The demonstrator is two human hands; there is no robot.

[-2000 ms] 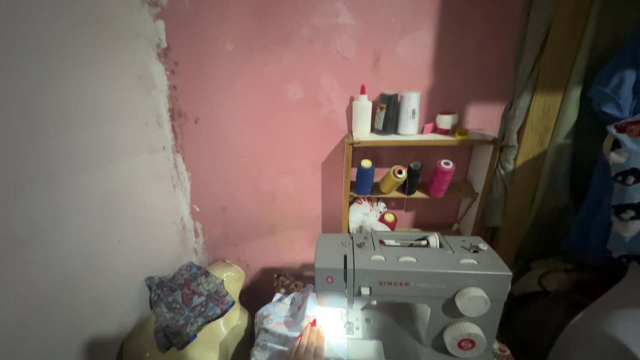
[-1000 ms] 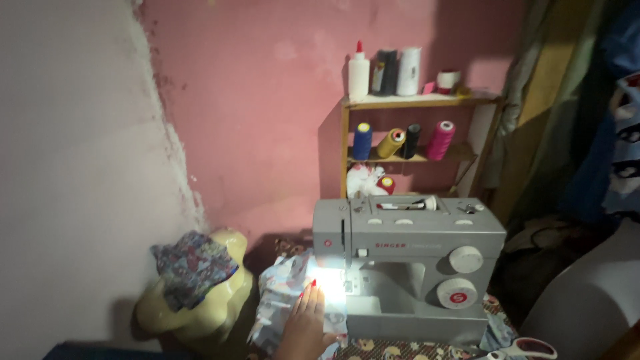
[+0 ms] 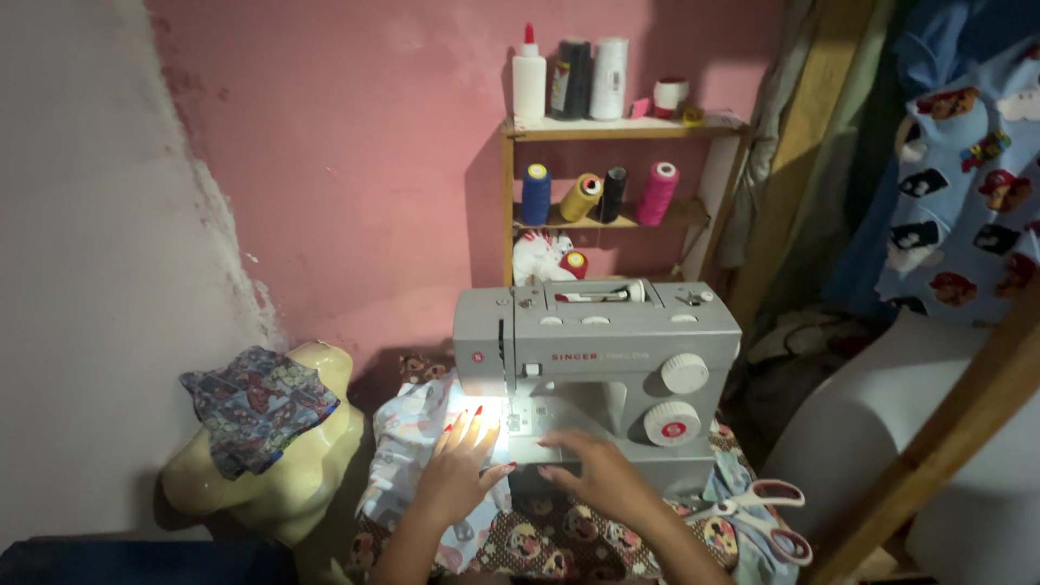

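Observation:
A grey Singer sewing machine stands on a table with a brown patterned cloth, its lamp lighting the needle area. My left hand lies with fingers spread on a pale blue printed fabric, left of and under the needle area. My right hand is in front of the machine's bed, fingers apart and curved, with nothing seen in it. White-handled scissors lie open at the table's right side on light blue cloth. The needle and presser foot are lost in glare.
Behind the machine, a wooden shelf holds thread cones and a white bottle with a red tip. A cream mannequin torso with printed fabric stands left. At right are a slanting wooden post and a blue printed garment.
My right hand has come into view in front of the machine's bed. My left hand stays on the pale fabric, its fingers now more spread. The view has tilted down since the earliest frame.

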